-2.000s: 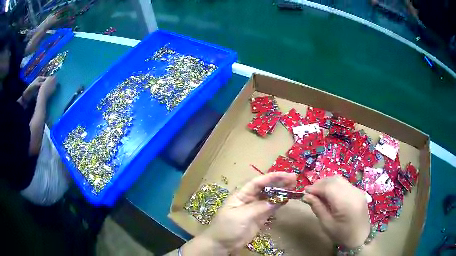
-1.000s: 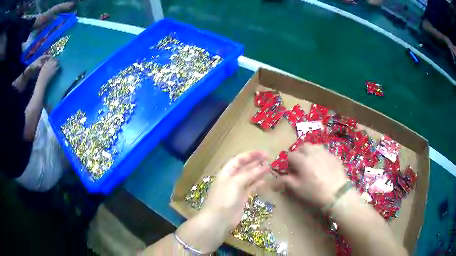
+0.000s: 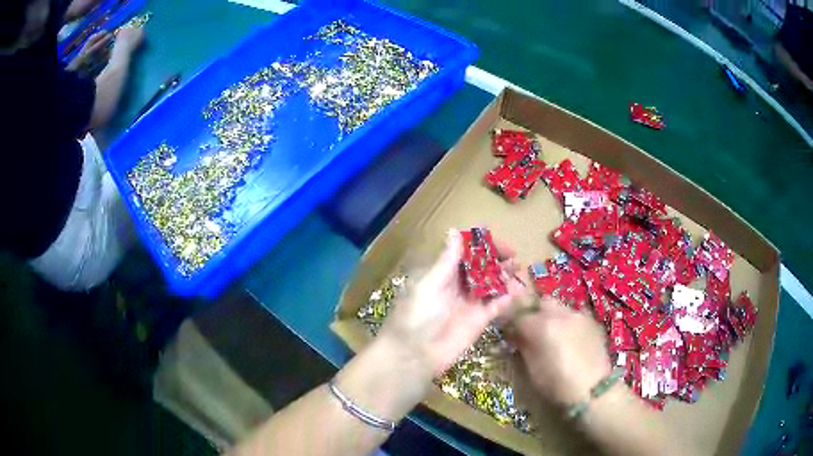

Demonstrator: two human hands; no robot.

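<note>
My left hand (image 3: 432,312) holds a red circuit board (image 3: 481,263) upright between thumb and fingers, its face towards me. My right hand (image 3: 557,343) is blurred, just right of the board and over the carton floor; its fingertips are too blurred to tell whether they hold anything. A heap of red boards (image 3: 642,276) with some pale ones fills the right side of the cardboard tray (image 3: 428,191). Loose gold-silver metal parts (image 3: 486,387) lie below my hands, and a smaller part pile (image 3: 381,303) lies at the left wall, partly hidden by my left hand.
A blue plastic tray (image 3: 294,151) with spread metal parts stands left of the carton. A red board (image 3: 646,115) lies on the green surface beyond. Another person (image 3: 53,134) sits at the far left near a dark tool (image 3: 156,96). A blue object (image 3: 733,78) lies at the upper right.
My left hand has taken hold of a red board. My right hand has moved from the board heap down towards the near side. The view has shifted, moving the trays in the picture.
</note>
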